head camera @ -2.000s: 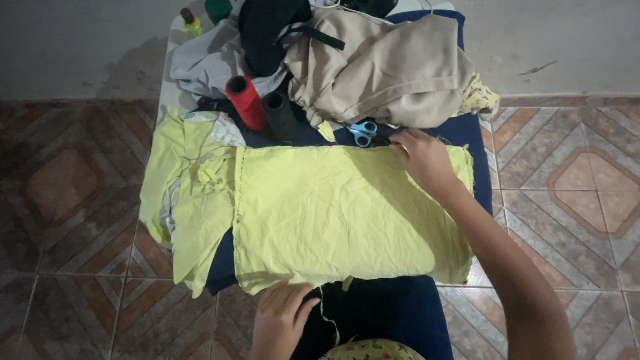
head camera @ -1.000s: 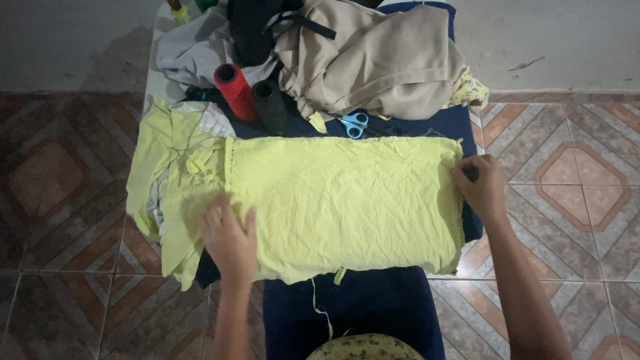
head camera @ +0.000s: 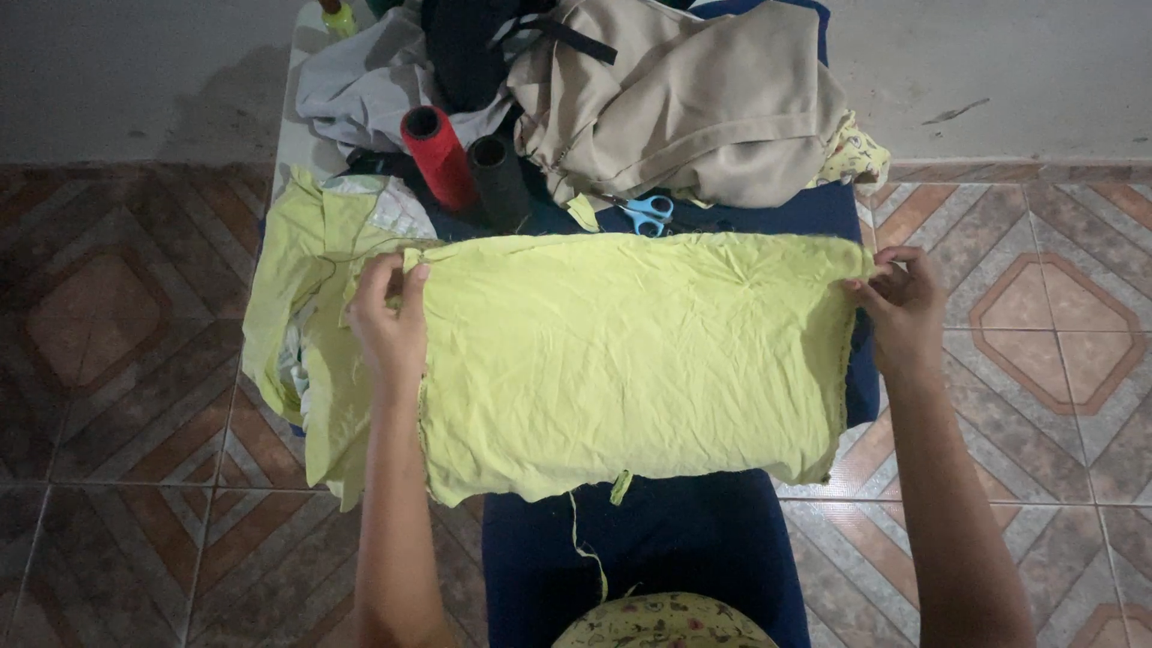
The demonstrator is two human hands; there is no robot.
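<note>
A wrinkled yellow-green fabric panel [head camera: 630, 360] is spread across the table, its front edge hanging over my lap. Its upper left corner is pinched between the thumb and fingers of my left hand [head camera: 391, 310]. At the upper right corner, my right hand [head camera: 900, 306] grips the edge between thumb and fingers. Dark stitching or fraying runs along both short sides. Just beyond the far edge lie small scissors with blue handles [head camera: 650, 216], beside a yellow-green scrap [head camera: 583, 212].
Red [head camera: 439, 157] and dark [head camera: 498, 180] thread cones stand behind the panel. Beige fabric [head camera: 693, 108], grey cloth [head camera: 364, 76] and a black item [head camera: 463, 54] are heaped at the back. More yellow-green cloth [head camera: 279, 297] drapes over the left side. Dark blue cloth [head camera: 823, 216] covers the table.
Both hands have moved to the panel's far corners; one second ago the left lay on its left part and the right was at its right edge. The left now pinches its corner.
</note>
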